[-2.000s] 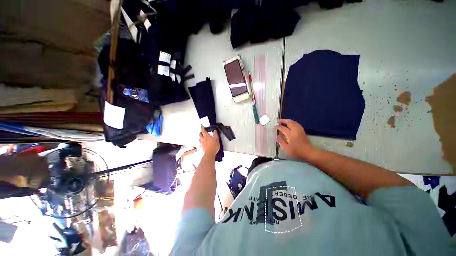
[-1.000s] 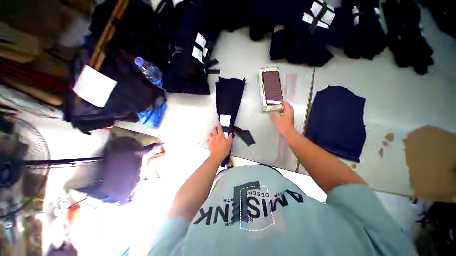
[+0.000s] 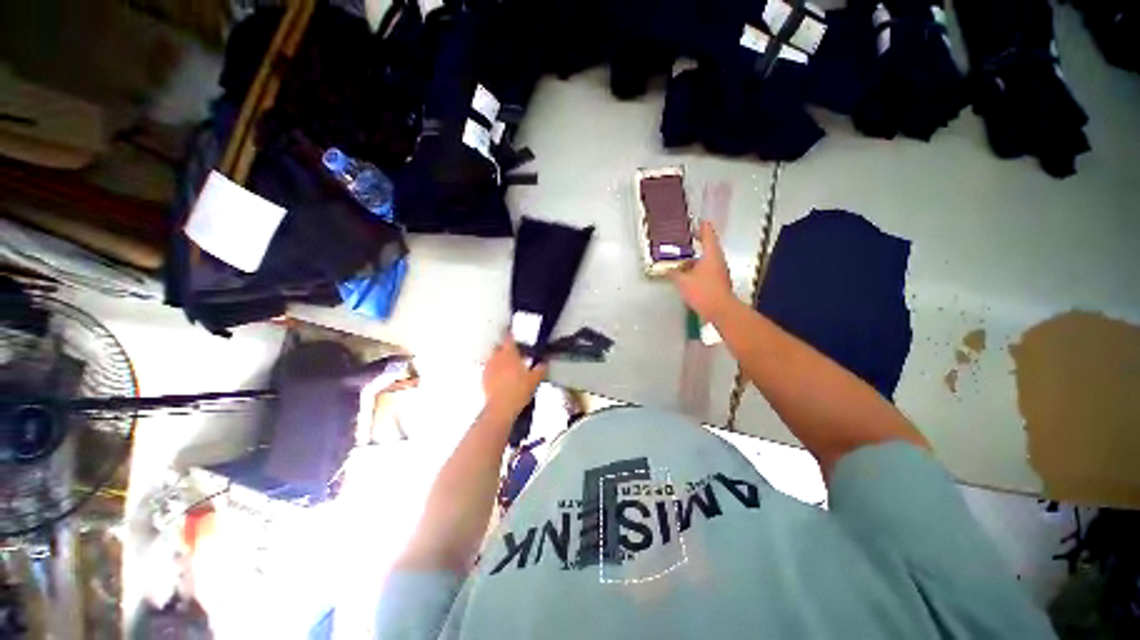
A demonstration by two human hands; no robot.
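Observation:
A narrow dark fabric bundle with a small white label lies near the table's front edge, its far end fanned out. A dark tie strip sticks out to its right. My left hand grips the bundle just below the label; the fingers are partly hidden. My right hand has its fingers round the lower right corner of a smartphone with a pale edge. Whether the phone is lifted is unclear. A green tool and a small white piece show beside my right forearm.
A navy cut panel lies right of the table joint. Dark bundles with white labels line the far edge. At left are a dark heap with a white sheet, a water bottle and a standing fan.
My right hand has moved from beside the small white piece to the phone. My left hand has drawn the bundle slightly towards me. The view has shifted, showing more far bundles.

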